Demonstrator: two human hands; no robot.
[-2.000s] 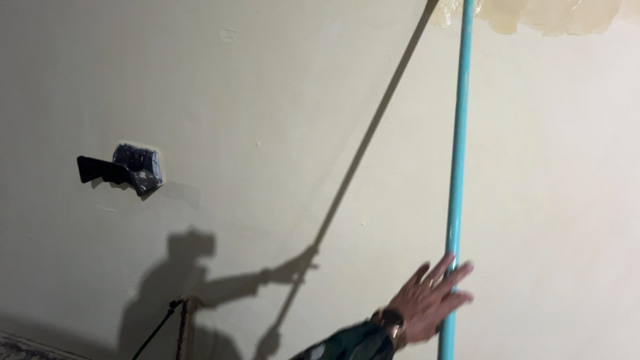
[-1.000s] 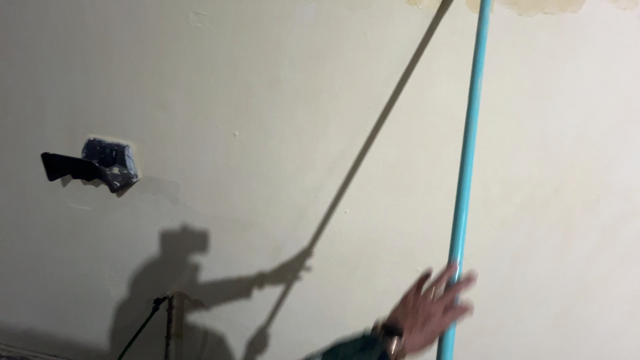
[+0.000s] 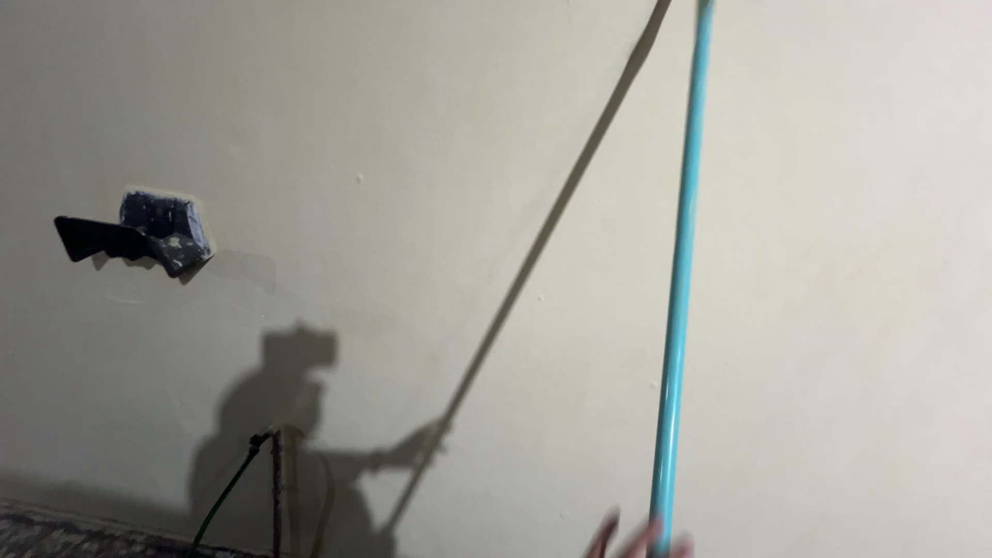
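Note:
A turquoise pole [image 3: 682, 263] rises steeply through the right half of the view, its top end out of frame. At the bottom edge, the blurred fingertips of what looks like my left hand [image 3: 637, 541] are apart and overlap the pole's lower part. The palm is cut off, so its grip cannot be seen. My right hand is out of view. Behind stands a cream-coloured wall [image 3: 837, 310], with the slanting shadow of the pole and the shadow of a person on it.
At left, a dark recess [image 3: 159, 213] in the wall has a black piece [image 3: 101, 238] sticking out of it. Low down, a green cable [image 3: 225, 496] hangs beside a narrow vertical groove [image 3: 277, 496]. A rough, mottled surface [image 3: 70, 535] runs along the lower left.
My visible hand has moved down to the bottom edge, leaving only fingertips in view. The patchy area at the top of the wall has left the frame.

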